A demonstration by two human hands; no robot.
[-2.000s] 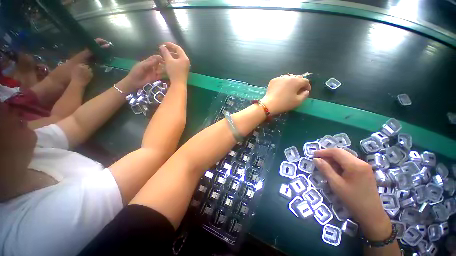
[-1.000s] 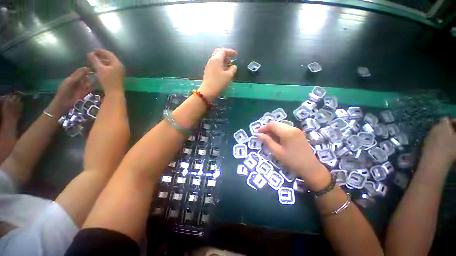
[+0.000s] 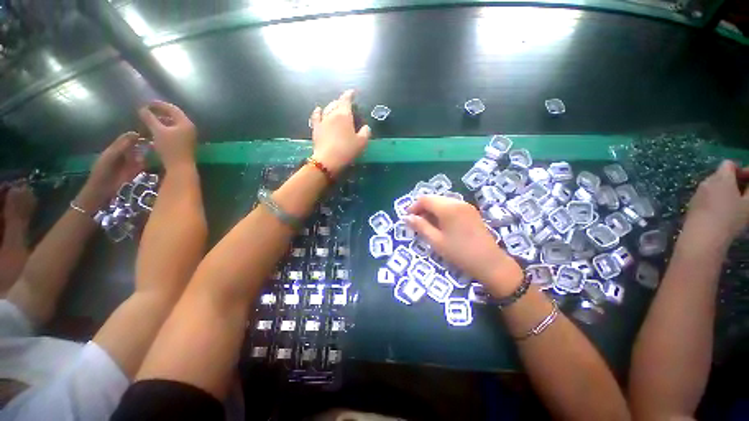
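Note:
My left hand (image 3: 338, 134), with a red bracelet, is stretched over the near edge of the dark belt, fingers spread and no part visible in it. A clear housing (image 3: 380, 113) lies on the belt just right of it. My right hand (image 3: 453, 234), with a dark bead bracelet, is over the left side of a big pile of clear, pale-rimmed housings (image 3: 561, 218). Its thumb and index fingertips are close together among housings; whether they grip one is unclear. A clear blister tray (image 3: 287, 380) with dark parts bearing silvery squares lies below my left forearm.
Two more housings lie on the belt (image 3: 427, 74) at right. A green edge strip (image 3: 419, 150) borders it. At left, a neighbour's hands (image 3: 168, 127) are over a smaller heap (image 3: 123, 210). At right, another person's hand (image 3: 719, 197) is beside a clear pocketed tray (image 3: 669, 164).
The view has turned right and levelled. My left hand has drawn slightly back and left, its fingers spreading. The belt housings have shifted left. My right hand stays at the pile's left side.

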